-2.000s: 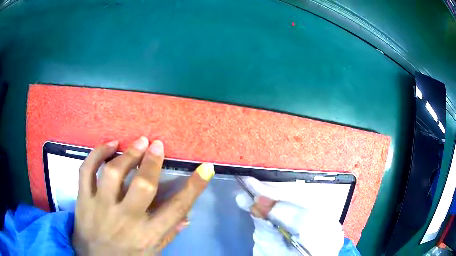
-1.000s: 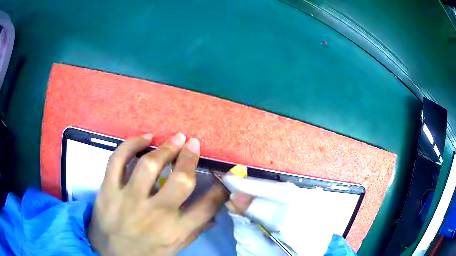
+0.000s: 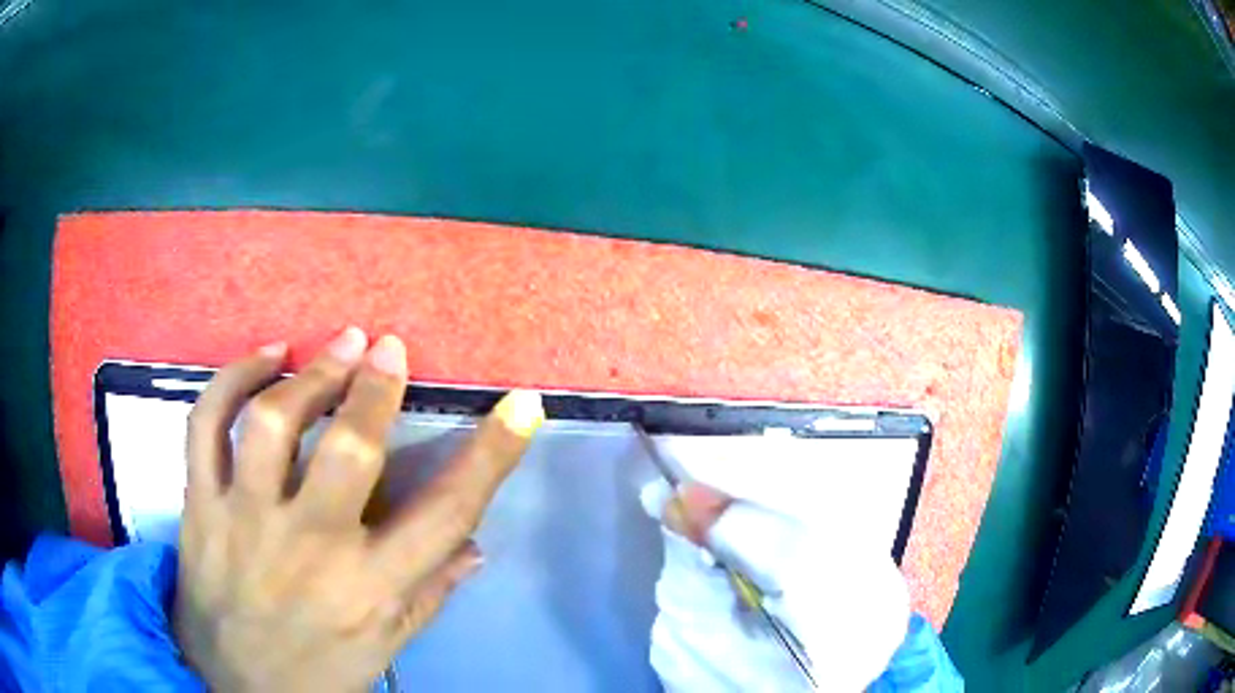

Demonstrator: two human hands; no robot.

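Note:
A display lid with a thin black rim lies on a red-orange foam pad. A white to grey panel fills it. My left hand, bare with a yellow finger cot on one fingertip, rests spread on the lid's left half, fingertips over the top edge. My right hand, in a white glove with a bare fingertip showing, holds slim metal tweezers. Their tip is at the dark top-edge strip, right of the finger cot. The lid's lower part is out of the picture.
The pad lies on a green bench. A glossy black panel with lamp reflections stands or lies right of the pad. A narrow white sheet is at the far right, with a red bar by its lower end.
The view has shifted. My right hand has moved along the top strip to the right, away from my left hand, still holding the tweezers. The finger cot is now clear of the glove.

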